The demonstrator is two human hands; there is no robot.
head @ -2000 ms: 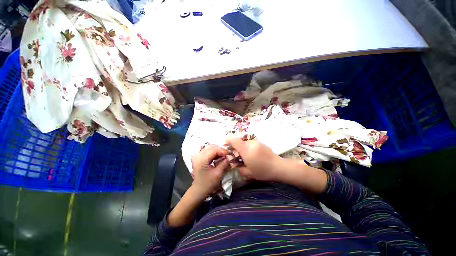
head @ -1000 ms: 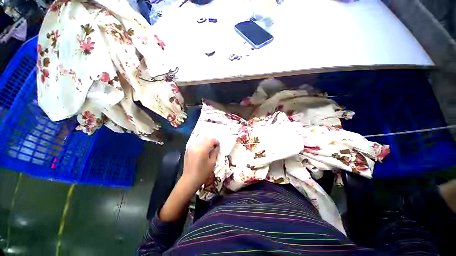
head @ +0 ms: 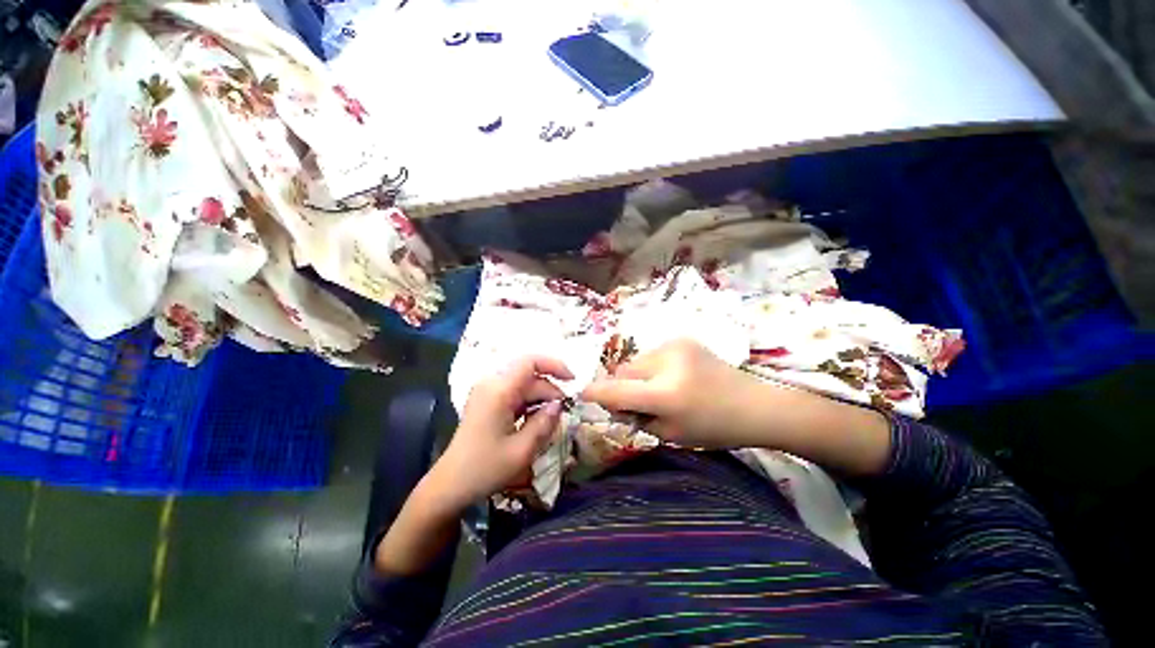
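A cream garment with red-pink flowers [head: 709, 310] lies bunched on my lap. My left hand [head: 504, 424] pinches a small fold of it between thumb and fingers. My right hand [head: 678, 395] is beside it, its fingertips meeting the left fingertips at the same fold. A tiny dark bit shows between the fingertips, too small to name. A needle or thread cannot be made out.
The white table [head: 811, 76] is ahead, with a smartphone [head: 600, 66] and small dark bits [head: 555, 130]. A floral garment pile [head: 190, 165] hangs over the blue crate [head: 114, 405] at left. More blue crates are under the table.
My right hand was far out at the right edge a second ago, with a pale thread line stretched across. It has come back beside my left hand at the fold.
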